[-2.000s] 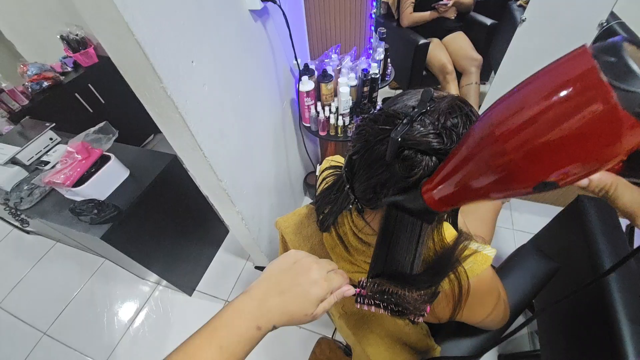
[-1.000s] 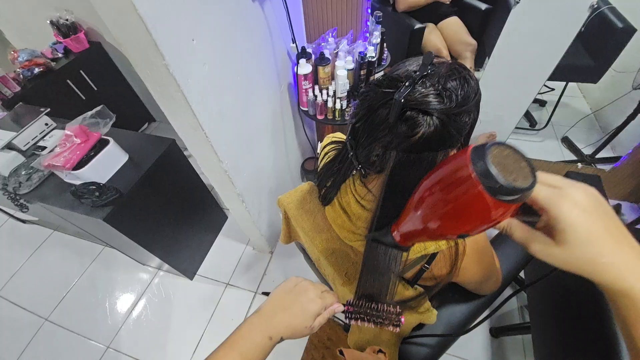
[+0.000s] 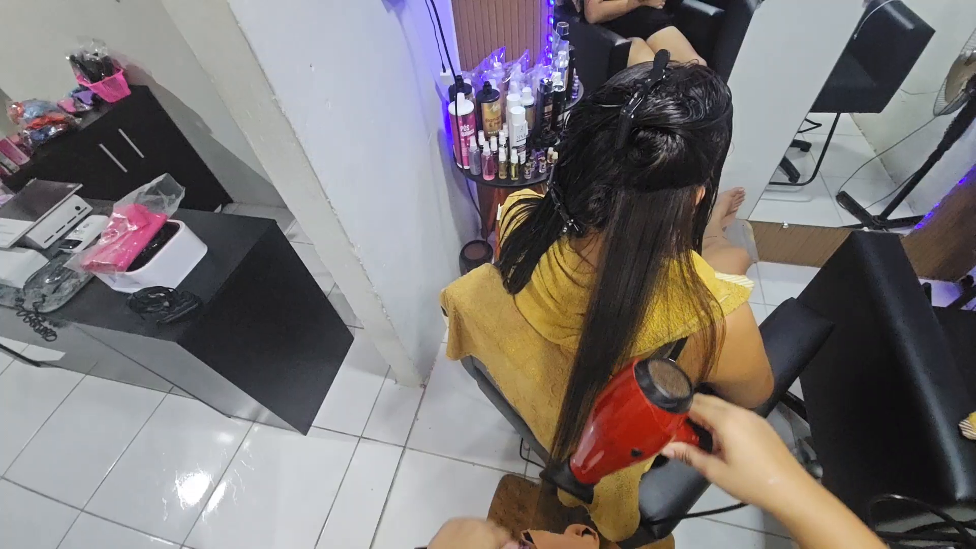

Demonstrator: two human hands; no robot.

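Observation:
My right hand [image 3: 732,450] grips the handle of a red hair dryer [image 3: 629,427], whose black nozzle points down-left at the ends of a long strand of dark hair [image 3: 610,305]. My left hand [image 3: 469,534] is blurred and cut off by the bottom edge, below the nozzle; a small bit of something pinkish shows beside its fingers, and the round brush cannot be made out. The hair belongs to a seated person with a yellow towel [image 3: 503,328] over the shoulders and chair back. Black hair clips [image 3: 629,118] hold the upper hair.
Bottles crowd a round black shelf [image 3: 503,181] beside a white wall [image 3: 351,152]. At left, a dark counter [image 3: 252,305] bears a white box [image 3: 171,263] and a coiled cable [image 3: 164,303]. A black salon chair [image 3: 884,366] stands at right. Behind is a mirror with reflections.
The dryer and my right hand have moved down along the strand, to its ends. My left hand, which held a pink round brush under the hair, has moved down to the bottom edge.

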